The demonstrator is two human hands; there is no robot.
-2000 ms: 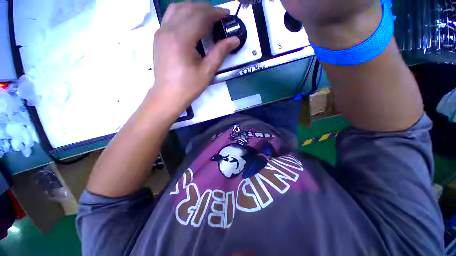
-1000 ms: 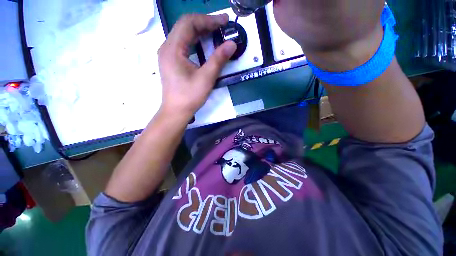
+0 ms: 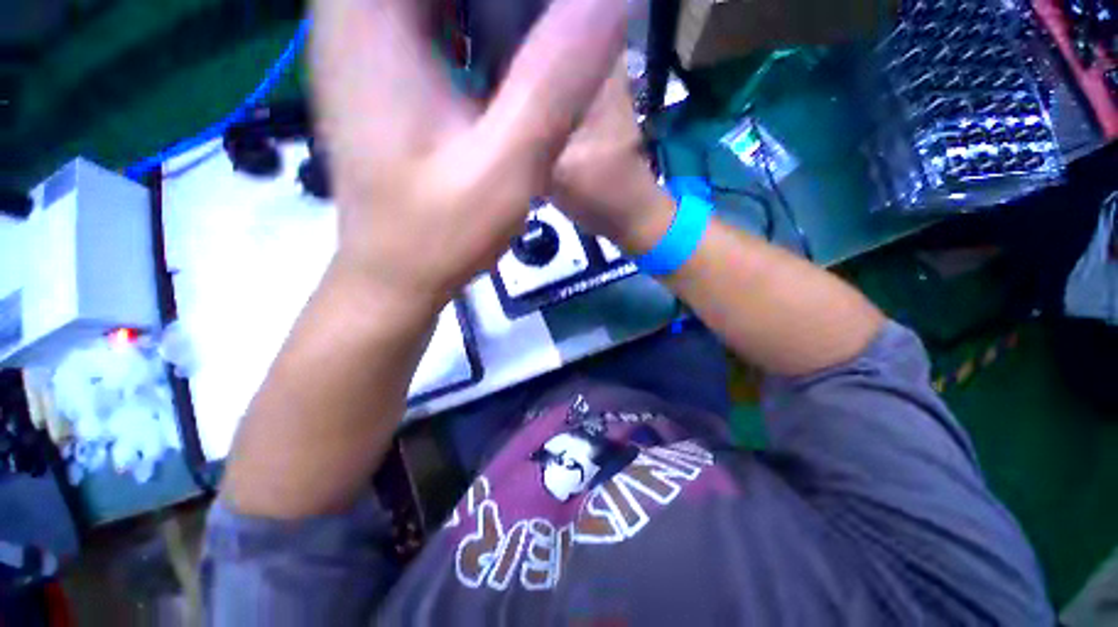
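My left hand [image 3: 429,184] is raised close to the camera, large and blurred. Its thumb and fingers are spread, with the fingertips cut off by the top edge. My right hand [image 3: 607,172], with a blue wristband [image 3: 682,229], is partly hidden behind it, above the fixture. Whether either hand holds anything cannot be told. A dark, blurred shape shows between my left thumb and fingers. The round black housing [image 3: 536,243] sits in the hole of the fixture's white plate [image 3: 563,267], below my hands. The second plate is mostly hidden.
The white mat [image 3: 264,233] has round black pieces [image 3: 255,150] on its far edge. A white box [image 3: 92,251] and a pile of translucent white parts [image 3: 117,410] are at left. A blister tray [image 3: 969,104] lies at upper right, with a small clear packet [image 3: 756,150] left of it.
My left hand has left the housing and risen towards the camera. My right hand has moved left and away from the camera. The view has shifted, showing more of the bench.
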